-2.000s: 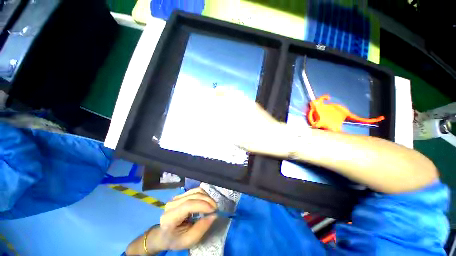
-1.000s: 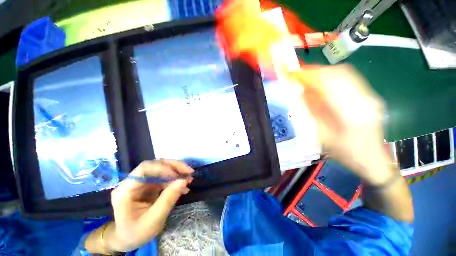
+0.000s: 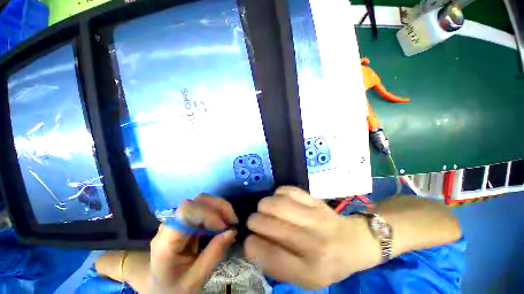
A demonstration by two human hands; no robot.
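A black foam tray holds two blue-grey tablet back covers. The middle cover shows a dark camera block at its lower right corner. The left cover lies under wrinkled clear film. My left hand is at the tray's near edge with a narrow blue strip between its fingers. My right hand is close beside it, fingers curled and blurred; whether it holds something cannot be told. The fingertips of both hands nearly meet below the camera block.
An orange air gun lies on the green work surface at the right, partly hidden by a white-edged tray with another cover. A white bottle is at the upper right. A blue bin is at the upper left.
My right hand has let go of the orange air gun, which now lies on the green surface, and has come in beside my left hand. The tray appears nearer and further left in view.
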